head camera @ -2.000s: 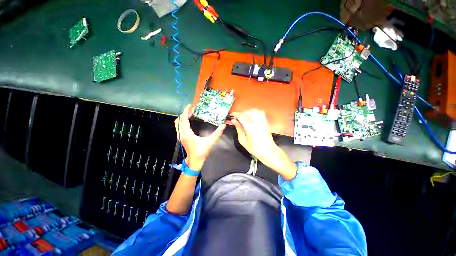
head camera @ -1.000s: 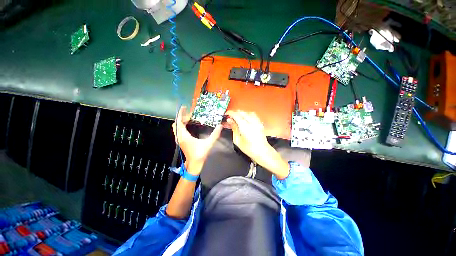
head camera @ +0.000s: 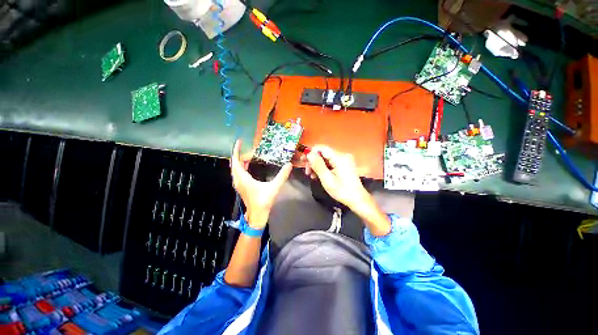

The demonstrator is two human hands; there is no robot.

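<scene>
A green-white circuit board (head camera: 279,141) lies over the left front part of the orange-red test fixture (head camera: 341,141), with a thin black lead at its upper left corner. My left hand (head camera: 257,184) holds the board by its front left edge, thumb and fingers spread around it. My right hand (head camera: 336,174) is at the board's right front corner, fingers pinched on a small dark and red piece (head camera: 305,151), mostly hidden by the fingers. A black connector bar (head camera: 339,99) lies at the fixture's back.
Several wired boards, one of them at the fixture's right front (head camera: 412,166), lie right. Further right are a remote control (head camera: 532,136), blue cable (head camera: 496,80) and orange box (head camera: 582,98). Two boards (head camera: 145,103) and a tape roll (head camera: 172,46) lie left. A black tray (head camera: 134,203) stands below.
The view has shifted slightly. My right fingers have drawn back a little from the board's corner, and more of the red piece shows. My left hand still holds the board.
</scene>
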